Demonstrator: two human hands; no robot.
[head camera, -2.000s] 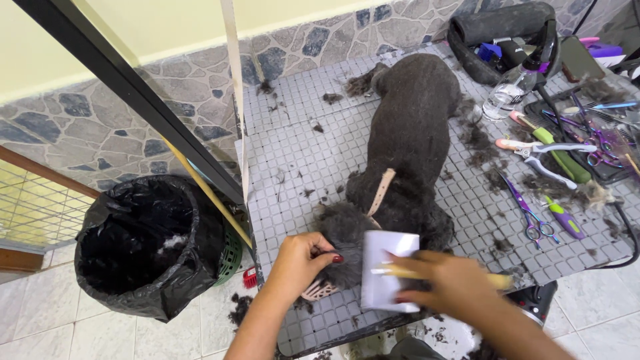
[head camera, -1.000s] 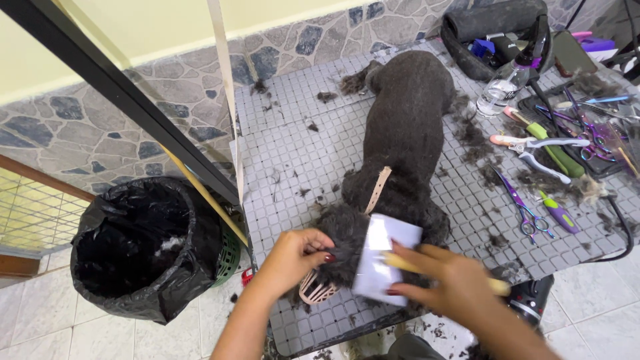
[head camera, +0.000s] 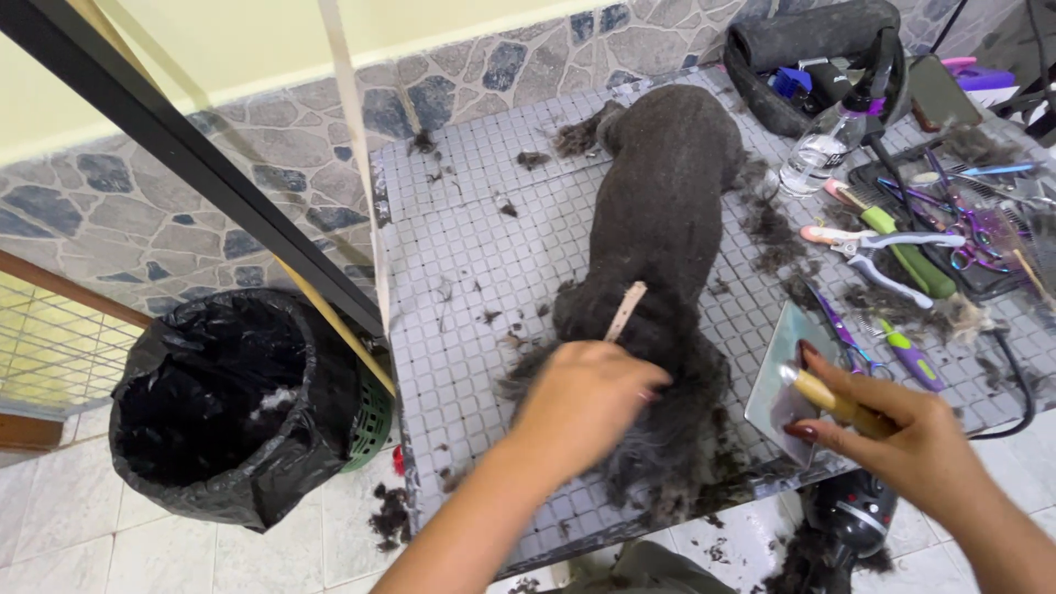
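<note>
A dark-coated dog (head camera: 664, 190), clipped short along its back, lies on a gray gridded grooming table (head camera: 462, 247), its longer-haired head toward me. A beige strap (head camera: 625, 312) crosses its neck. My left hand (head camera: 587, 400), slightly blurred, is on the head fur just below the strap; its fingertips are partly hidden, so I cannot tell whether they grip hair. In my right hand (head camera: 899, 417) is a slicker brush (head camera: 796, 388), held by its wooden handle, to the right of the dog with its flat back partly facing me.
Nail clippers (head camera: 883, 247), purple scissors (head camera: 837, 322), a green-purple tool (head camera: 912, 355) and a spray bottle (head camera: 825, 148) lie or stand at right, near a black tool bag (head camera: 742, 82). Left of the table are a black-lined bin (head camera: 313, 462) and a dark post (head camera: 198, 173). Below hangs a black dryer (head camera: 850, 511).
My right hand has carried the brush off the head fur to the right. My left hand has moved from the left side of the head onto the fur near the strap.
</note>
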